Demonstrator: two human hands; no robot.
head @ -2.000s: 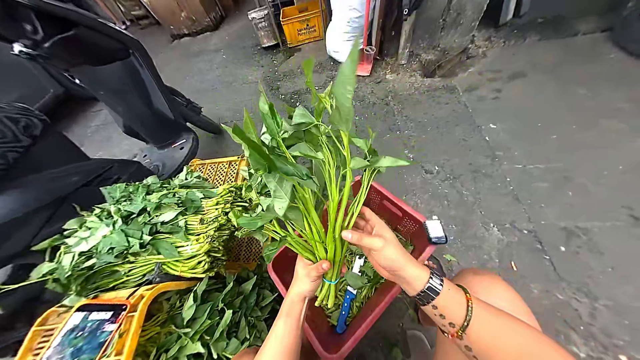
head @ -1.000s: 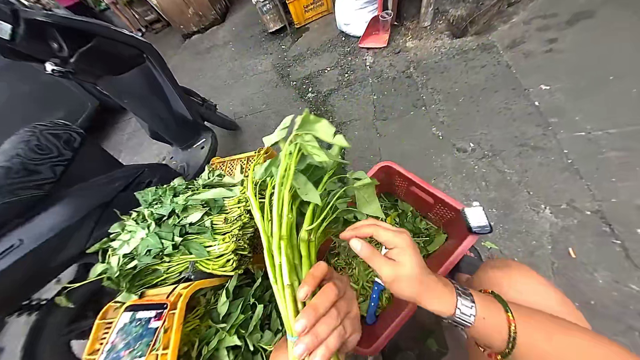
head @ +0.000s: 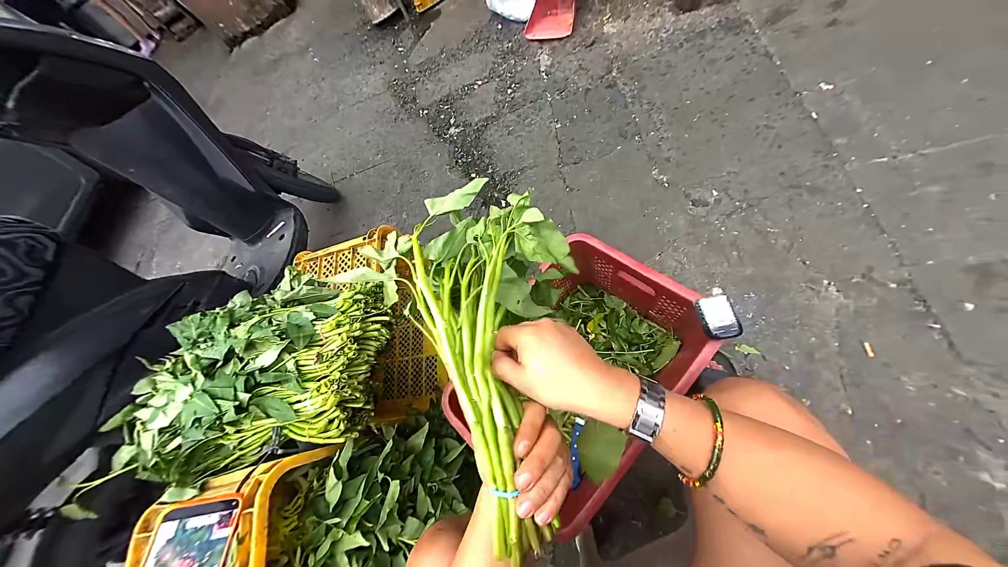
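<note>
My left hand (head: 543, 465) is wrapped around the lower stems of a bunch of leafy greens (head: 480, 354), close to a light blue band (head: 502, 493) around them. Higher up, my right hand (head: 547, 366) has its bent fingers against the stems; whether they pinch one is hidden. The bunch stands upright, leaves at the top, over the left side of a red plastic basket (head: 685, 291). Loose leaves and stems (head: 622, 327) lie inside the basket. A blue-handled tool (head: 577, 453) shows partly behind my left hand.
Piled greens (head: 260, 378) lie on a yellow plastic crate (head: 405, 354) at left, with more greens (head: 378, 488) below. A phone (head: 193, 535) rests at the crate's near corner. A white-and-black object (head: 718, 315) sits on the basket's corner. A black motor scooter (head: 181, 150) stands at upper left.
My right hand has moved from beside the bunch onto its stems. My left hand has turned about the lower stems, and the blue band shows again. The view has shifted.
</note>
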